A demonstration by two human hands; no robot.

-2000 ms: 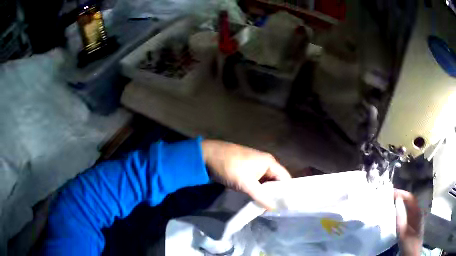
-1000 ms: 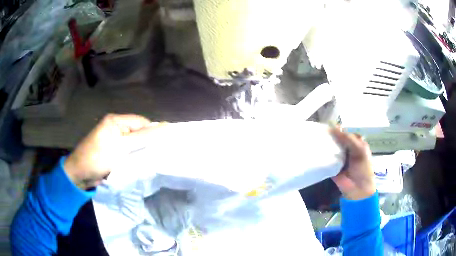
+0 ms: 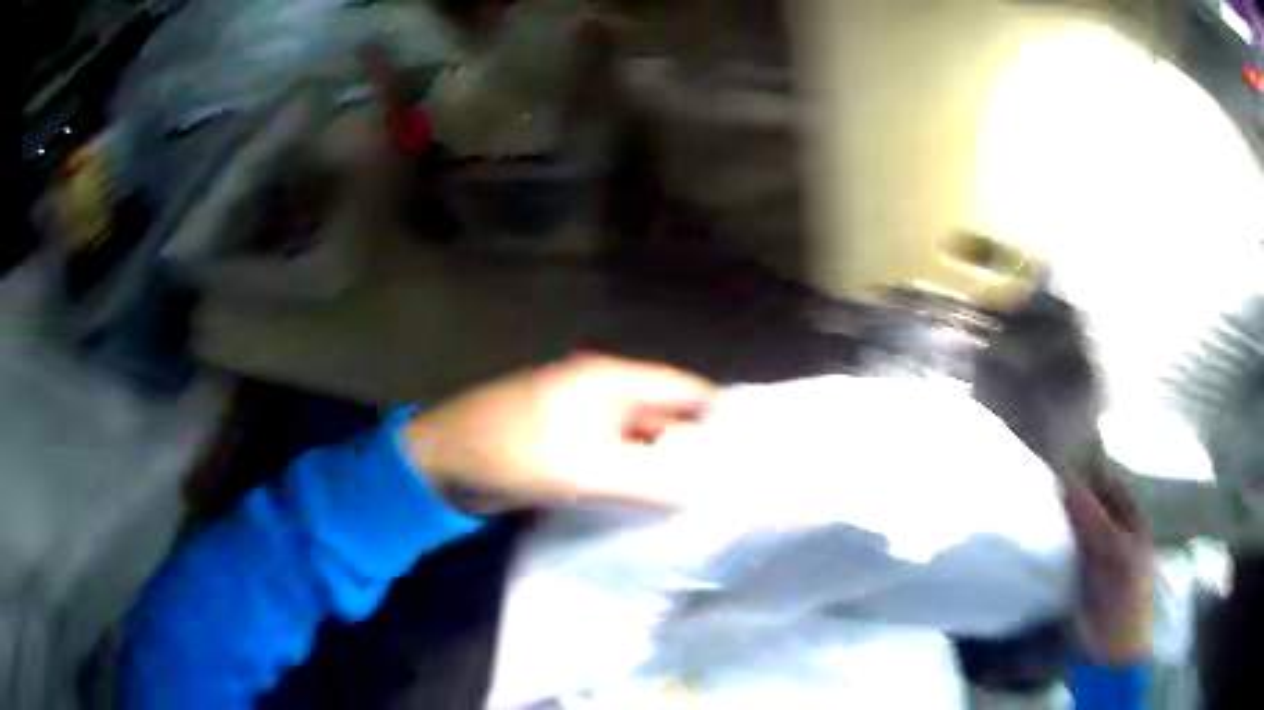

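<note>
The frame is blurred by motion. A white garment piece (image 3: pixel 832 555) hangs across the lap below the machine's needle area (image 3: pixel 922 326), with a faint yellow print low down. My left hand (image 3: pixel 568 430) pinches the garment's upper edge on its left side. My right hand (image 3: pixel 1109 555), partly in shadow, is at the garment's right edge with its fingers around it. The cream sewing machine head (image 3: pixel 887 153) stands above the cloth, with strong glare on its right. Whether the cloth lies under the presser foot cannot be told.
A pale tray (image 3: pixel 264 264) with dark bits stands at the upper left, with a red-topped bottle (image 3: pixel 409 128) beside it. A pale heap (image 3: pixel 69 458) lies at the far left. The machine table's front edge (image 3: pixel 291 354) runs behind my left hand.
Since one second ago the view has swung left, so the machine shows farther right. My hands still hold the garment and appear closer together. The cloth's top edge now bows upward.
</note>
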